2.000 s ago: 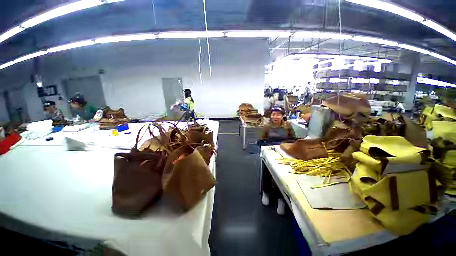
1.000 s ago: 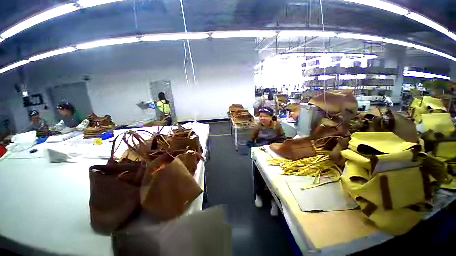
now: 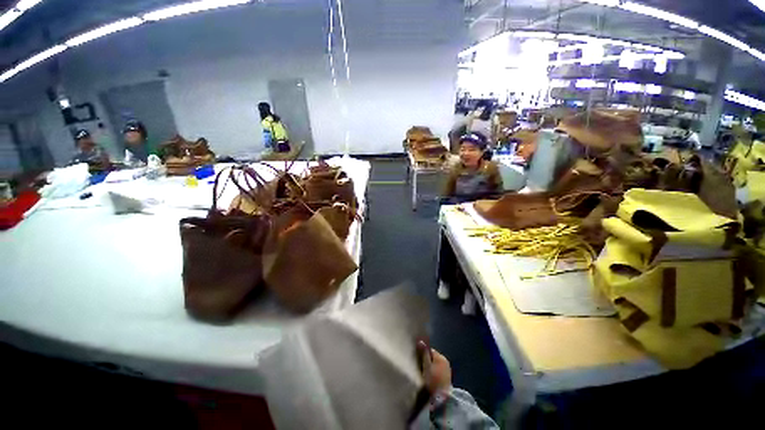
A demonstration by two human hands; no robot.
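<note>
Grey-beige bag panels (image 3: 348, 365), large and floppy, are at the bottom centre, in front of the left table's near corner. My right hand (image 3: 436, 370) is at their right edge, with its fingers closed on them; a pale grey sleeve shows below it. The lower part of the panels is cut off by the picture's edge. My left hand is not in view.
Brown tote bags (image 3: 222, 267) stand on the white left table (image 3: 92, 277). The right table (image 3: 566, 340) holds yellow straps (image 3: 537, 241), yellow panels (image 3: 705, 290) and brown pieces. A dark aisle runs between the tables. A person (image 3: 472, 172) is beside the right table's far end.
The grey-beige panels have come further up into view, and my right hand now shows on them. The tables and tote bags sit slightly higher and further right than one second ago.
</note>
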